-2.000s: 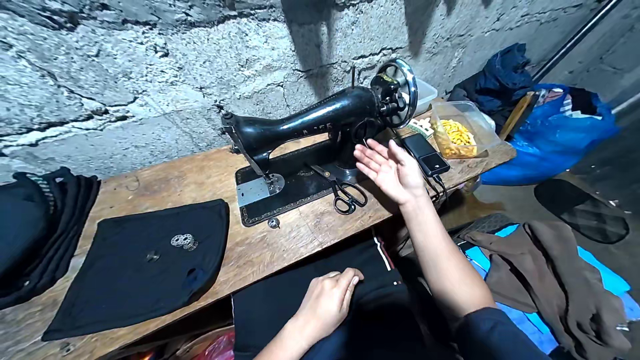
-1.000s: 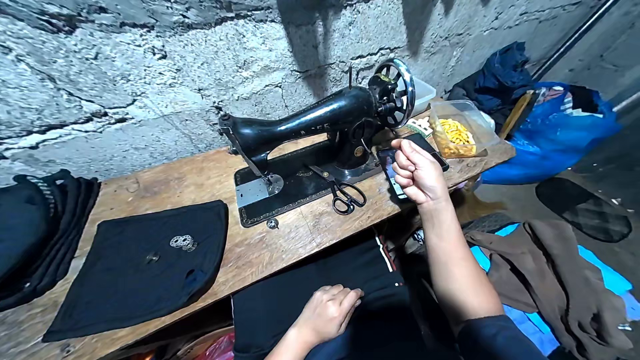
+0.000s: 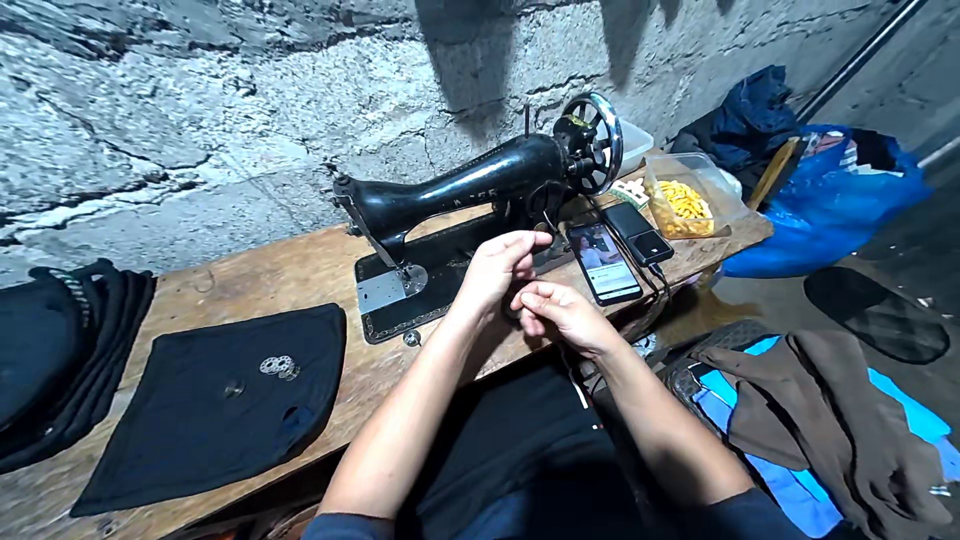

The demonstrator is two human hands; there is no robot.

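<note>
A black sewing machine [image 3: 465,169] with a chromed handwheel stands on a wooden table. My left hand [image 3: 502,266] is raised before its bed, thumb and fingertips pinched together. Just below and to the right is my right hand [image 3: 559,311], its fingers curled and close to the left. Whether either hand holds something small cannot be told. The scissors' place on the machine bed is hidden behind my hands. A small metal bobbin-like part [image 3: 412,338] lies by the bed's front edge. Metal bobbins [image 3: 277,365] rest on a folded black cloth [image 3: 225,427] at the left.
A lit phone [image 3: 604,262] lies right of my hands, beside a black power bank [image 3: 637,234] with a cable. Behind them is a plastic container [image 3: 682,199] of yellow pieces. Stacked black cloths [image 3: 75,345] are at far left; brown and blue clothes [image 3: 817,420] are piled at lower right.
My left hand has risen from the black cloth on my lap to the front of the machine. My right hand has moved left, away from the phone, which now shows fully.
</note>
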